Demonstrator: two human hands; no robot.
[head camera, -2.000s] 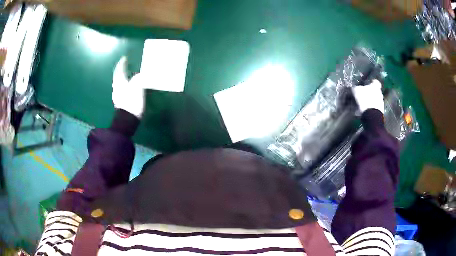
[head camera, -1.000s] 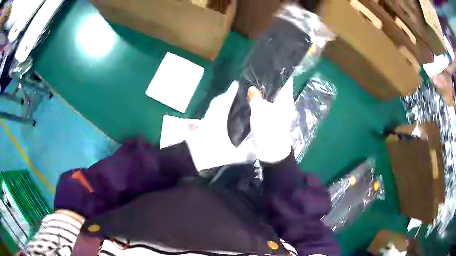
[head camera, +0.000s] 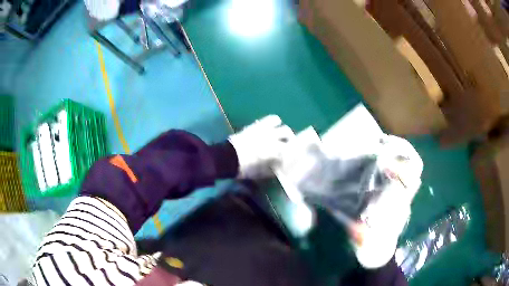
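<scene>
A dark unit in clear film lies between my two gloved hands, blurred, over the green table. My left hand, in a white glove, is at its left end, with a white piece beside the fingers; the glove and the white piece blend together. My right hand, in a white glove with some bare fingertips, grips the unit's right end. A white foam piece lies just beyond the unit. The unit's underside is hidden.
Brown cartons stand along the upper right. Another clear-bagged dark part lies at lower right. A green crate with white pieces stands on the blue floor at left. A metal frame is at top left.
The view has swung left, showing more floor and the green crate. The bagged unit has come from pointing away to lying crosswise between my hands. My hands have moved apart.
</scene>
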